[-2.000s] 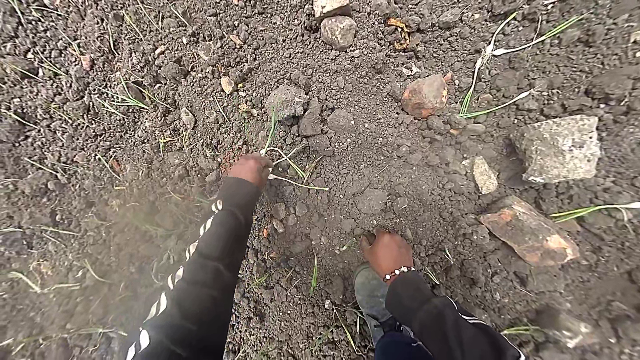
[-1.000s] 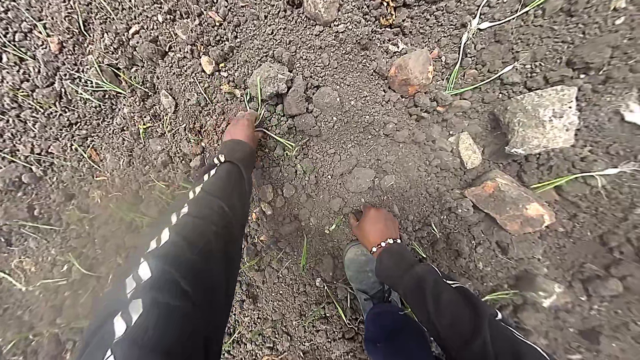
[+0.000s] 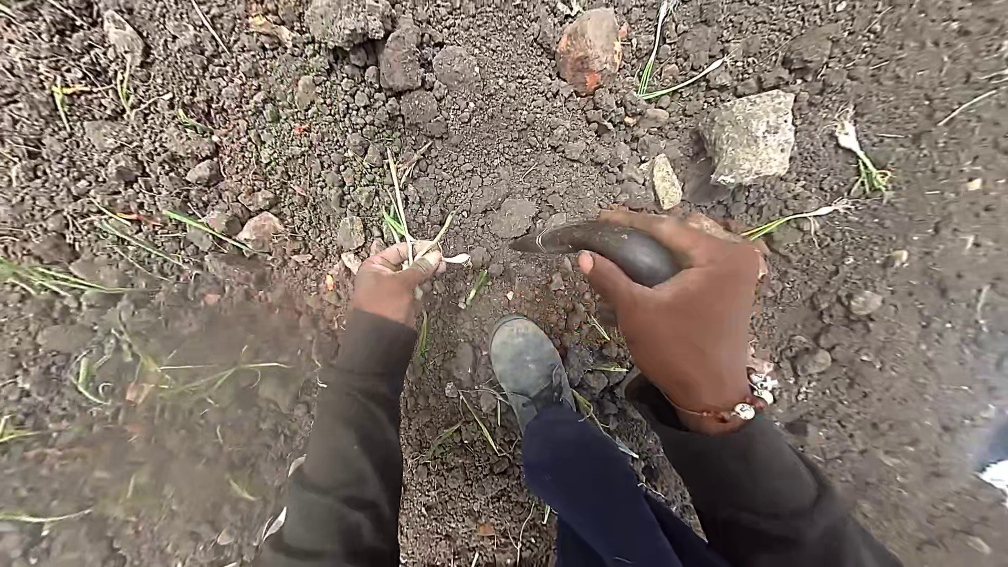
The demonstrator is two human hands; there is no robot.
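Note:
Between its thumb and fingers, my left hand [image 3: 398, 279] pinches small onion-like seedlings [image 3: 403, 209], with green and pale stems pointing up and a white bulb end sticking out to the right. My right hand [image 3: 685, 299], wearing a beaded bracelet, grips a dark, smooth, pointed tool [image 3: 602, 242], perhaps of horn or wood. The tool's tip points left toward the seedlings, a short gap away. Its rear end is hidden by my palm. Both hands are over loose brown soil [image 3: 488, 189].
A reddish stone [image 3: 589, 51], a large pale stone [image 3: 752, 138] and a small stone [image 3: 666, 182] lie beyond my right hand. Loose seedlings [image 3: 862, 157] lie at the right and others [image 3: 59, 277] at the left. My shoe [image 3: 529, 362] stands between my arms.
My right hand has risen from the soil beside my shoe, and the dark tool now shows in it. My left hand, earlier low at the soil, now shows its thumb and fingers around seedlings.

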